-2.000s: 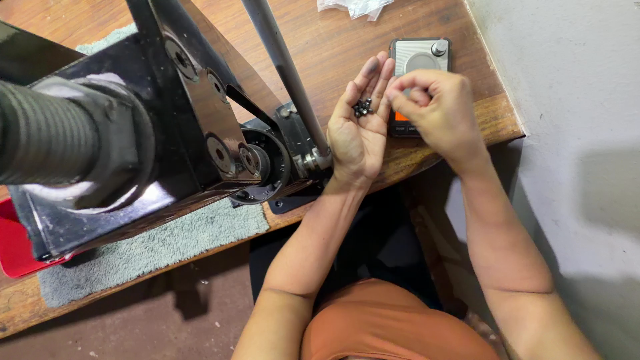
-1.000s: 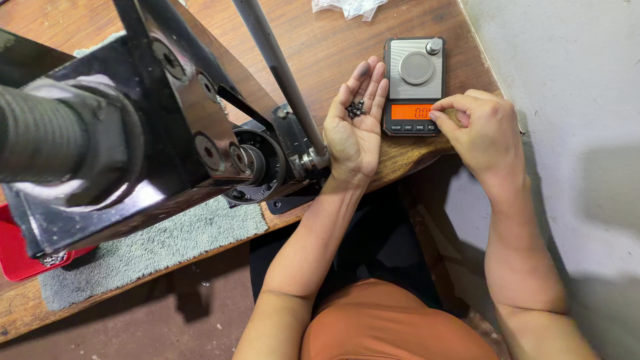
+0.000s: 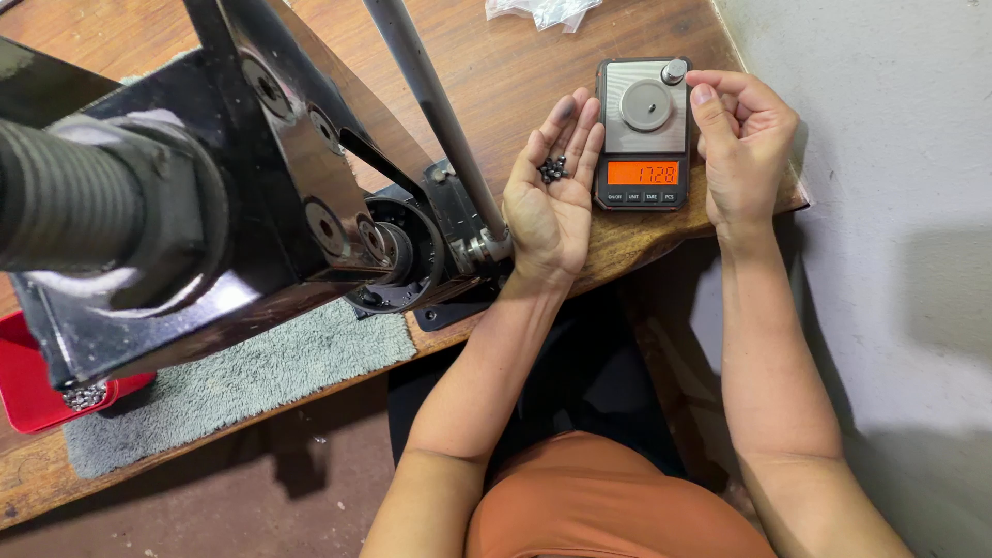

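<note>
My left hand (image 3: 554, 186) lies palm up beside the left edge of a digital pocket scale (image 3: 645, 203), with a small pile of dark metal pellets (image 3: 553, 170) cupped in it. On the scale's steel plate sits a round disc (image 3: 637, 115) with one small dark pellet (image 3: 652, 108) on it. A small metal cylinder (image 3: 674, 71) stands at the plate's upper right corner. My right hand (image 3: 744, 132) is at the scale's right side, thumb and forefinger near that cylinder, with nothing visible between them. The orange display is lit and shows digits.
A large black metal press (image 3: 256, 194) with a long steel lever (image 3: 438, 116) fills the left. Below it lie a grey-green towel (image 3: 256, 387) and a red tray (image 3: 31, 387) with small metal pieces. A clear plastic bag (image 3: 546, 12) lies at the top; a wall (image 3: 891, 194) stands right.
My right hand has moved from over my left palm to the scale's right side, then up beside its plate. A pellet now lies on the disc, and the display reading has changed.
</note>
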